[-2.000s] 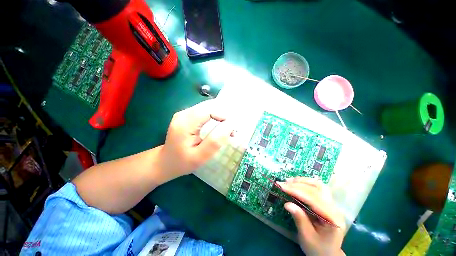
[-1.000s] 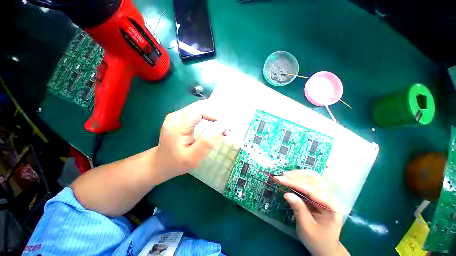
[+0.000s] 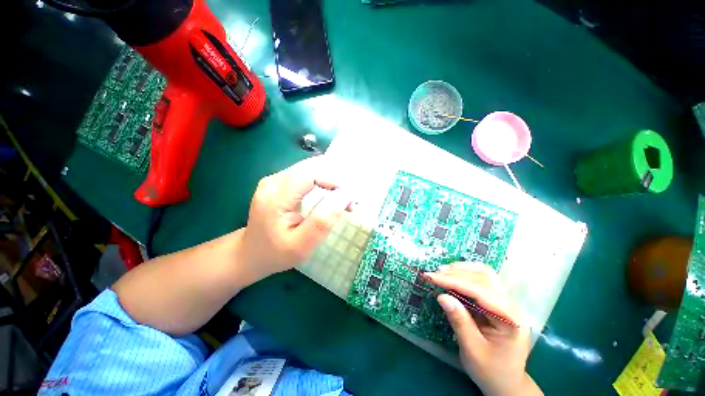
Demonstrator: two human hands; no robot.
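A green PCB panel (image 3: 444,220) with black chips lies tilted on a pale backing board (image 3: 553,247). My right hand (image 3: 487,325) holds thin reddish-brown tweezers (image 3: 471,304) like a pen, their tips low over the lower middle of the panel. Glare hides what the tips touch. My left hand (image 3: 290,216) is half curled above the left part of the backing board, beside the panel. Its fingertips are washed out by bright light, so I cannot tell whether it holds something small.
A red heat gun (image 3: 205,85) lies at upper left over another circuit board (image 3: 116,116). A black phone (image 3: 303,46), clear dish (image 3: 435,107), pink cup (image 3: 501,138), green spool (image 3: 626,164) and yellow note (image 3: 641,370) surround the backing board.
The whole view has shifted slightly since two seconds ago, and a board at the right edge shows more. Both hands keep nearly the same places over the work.
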